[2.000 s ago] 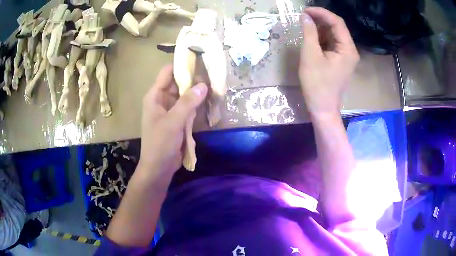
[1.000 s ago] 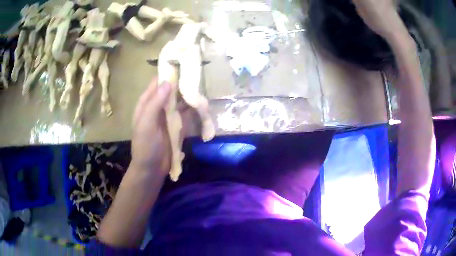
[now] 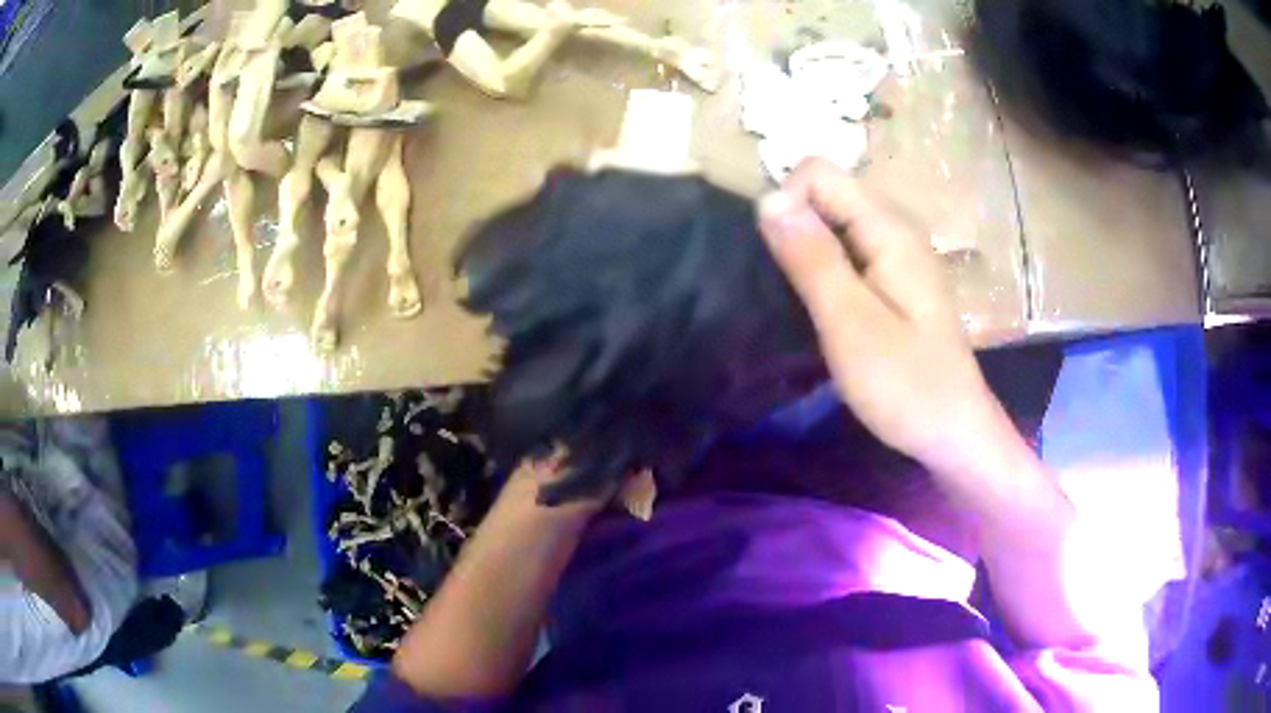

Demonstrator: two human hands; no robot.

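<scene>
A large black sculpted piece with a jagged, feathery edge (image 3: 634, 314) covers a cream figure's legs over the table's front edge. The figure's squared cream hip block (image 3: 655, 128) sticks out above it, and a cream foot tip (image 3: 640, 495) shows below. My left hand is hidden under the black piece; only its wrist and forearm (image 3: 495, 585) show, reaching to the legs it holds. My right hand (image 3: 871, 286) is at the black piece's right edge, with thumb and fingertips against it. A crumpled white wad (image 3: 815, 119) lies just beyond the right fingertips.
Several cream figure legs with dark hip bands (image 3: 356, 181) lie at the table's left and back. A dark heap (image 3: 1129, 70) is at the back right. A crate of parts (image 3: 390, 515), a blue stool (image 3: 209, 488) and a seated person (image 3: 63, 585) are at the lower left.
My right hand has come back from the dark heap at the back right. A black piece now covers the legs that were bare, hiding my left hand.
</scene>
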